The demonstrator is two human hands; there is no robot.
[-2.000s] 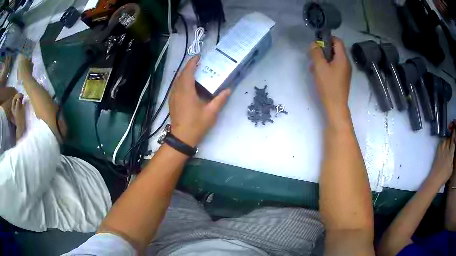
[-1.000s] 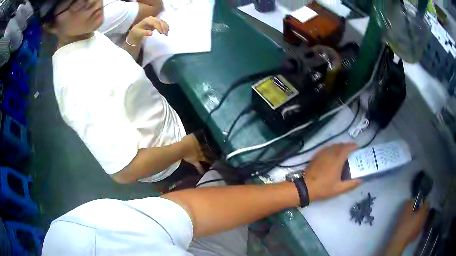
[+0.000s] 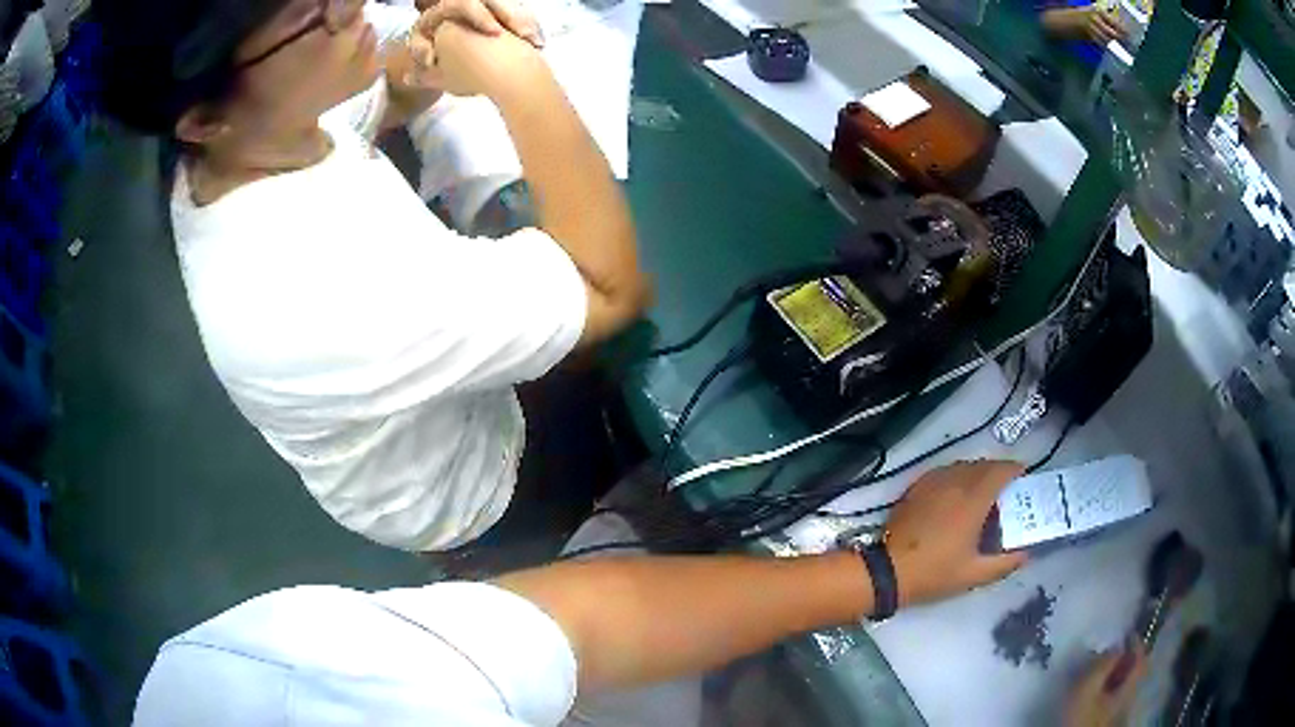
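Observation:
My left hand (image 3: 959, 533) holds a pale blue and white retail box (image 3: 1075, 503) by its near end, over the white sheet. My right hand (image 3: 1108, 687) is blurred at the lower right, closed around the handle of a dark handheld fan (image 3: 1170, 571). A loose pile of small dark parts (image 3: 1024, 628) lies on the white sheet between my hands. Part of another dark fan handle shows blurred at the lower right edge.
A black unit with a yellow label (image 3: 828, 318), a brown-orange box (image 3: 913, 134), a black upright device (image 3: 1105, 338), a white cable coil (image 3: 1020, 418) and black cables lie beyond my left forearm. A seated person (image 3: 369, 313) in white is at left.
The view has swung left, then shifted slightly. The neighbouring person's hands are now clasped near the face. My left hand still holds the box and my right hand still holds the fan.

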